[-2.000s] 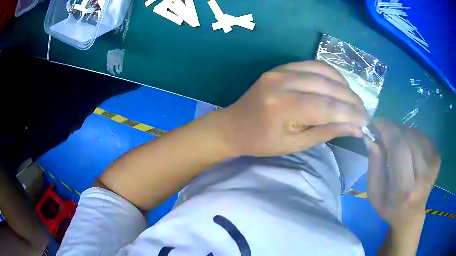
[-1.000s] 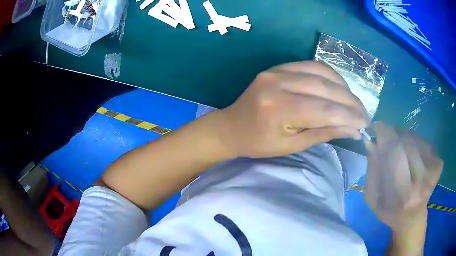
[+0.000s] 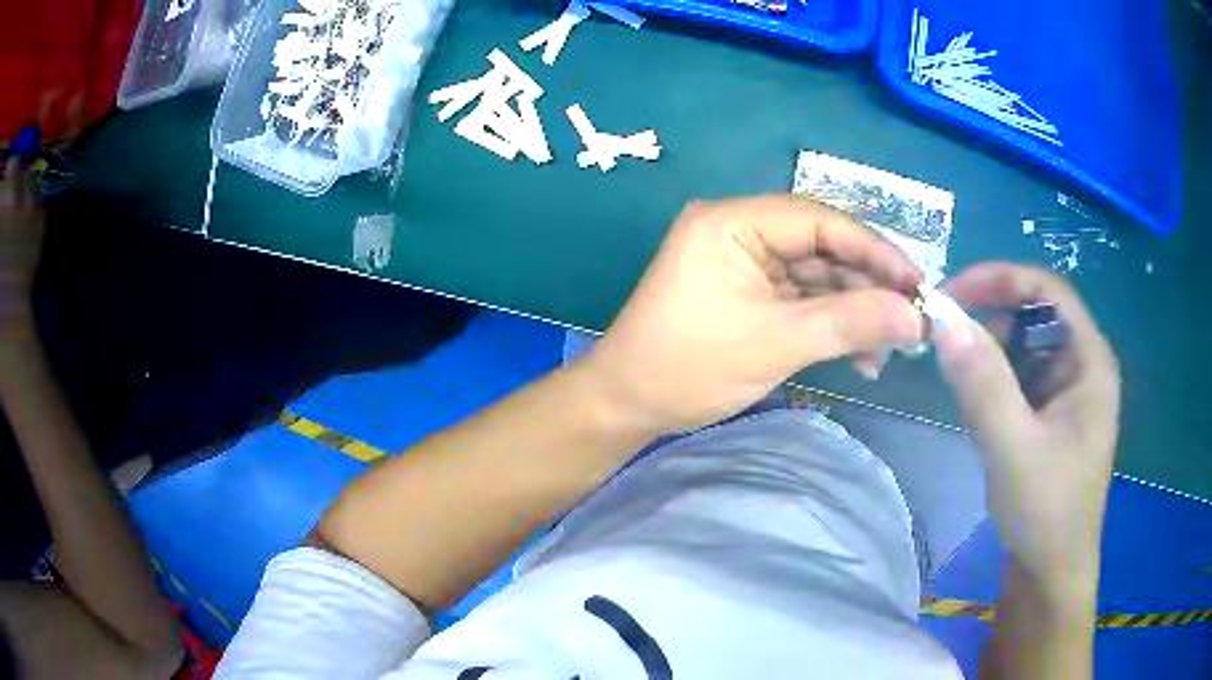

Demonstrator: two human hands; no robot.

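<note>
My left hand and my right hand meet fingertip to fingertip over the bench's front edge. Both pinch a small white strip between them, mostly covered by the fingers; a tiny brownish bit shows at the left fingertips. A short dark and silver tool is tucked in the curled fingers of my right hand. The work pad, with a shiny silvery top, lies behind my hands and is partly hidden by them.
Loose white strips lie on the green bench. A full clear tub and second tub are left. The blue tray holds thin white sticks; another blue tray adjoins. Tiny components lie right. Another person's arm is left.
The view has shifted, showing more of the trays and tubs. My hands have turned so the palm sides and fingertips show, and the dark tool in my right hand is now visible.
</note>
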